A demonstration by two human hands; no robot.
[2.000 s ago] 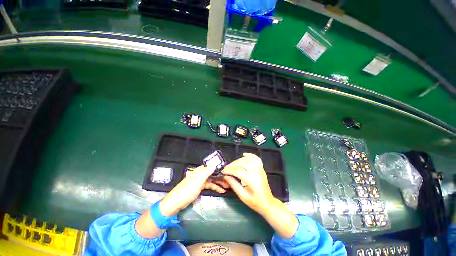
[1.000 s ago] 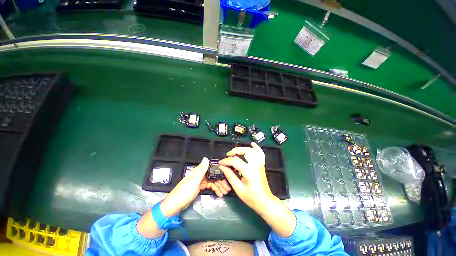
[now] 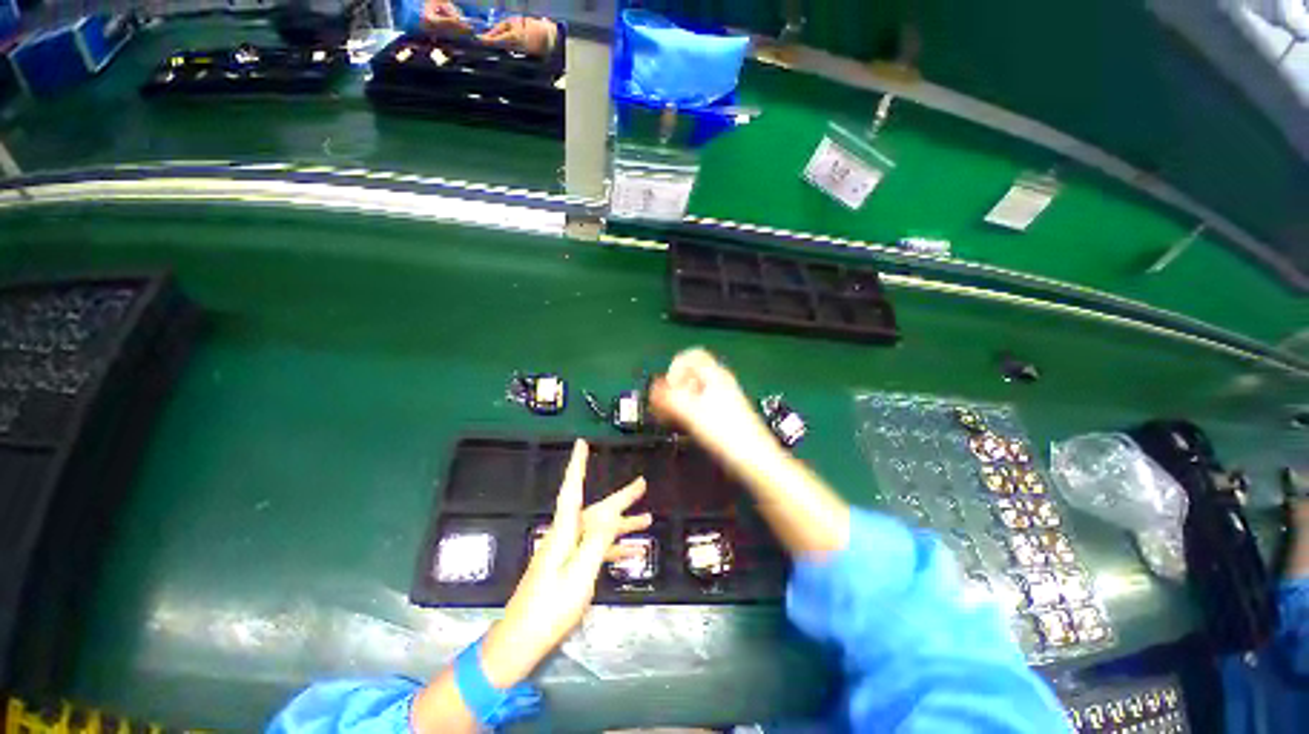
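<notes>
A black compartment tray (image 3: 495, 480) lies in front of me. Its near row holds several white-faced square units, one at the left (image 3: 464, 556), one partly behind my left hand, and one at the right (image 3: 706, 554). My left hand (image 3: 553, 581) is over the tray, fingers spread, holding nothing. My right hand (image 3: 699, 394) is beyond the tray at a row of small black units with tails; its fingertips are bunched and blurred, so a hold cannot be told. Units show left of it (image 3: 541, 393) and right of it (image 3: 785, 420); it hides part of the row.
A clear blister tray with copper-and-white parts (image 3: 1026, 516) and a plastic bag (image 3: 1120, 488) are at right. An empty black tray (image 3: 782, 294) lies by the rail. Stacked trays (image 3: 86, 416) stand at far left. Another person's hands (image 3: 495, 32) show beyond the rail.
My hands have parted. The unit between them is no longer held there, and more units show in the near row. My right hand has moved forward to the unit row. The view has shifted.
</notes>
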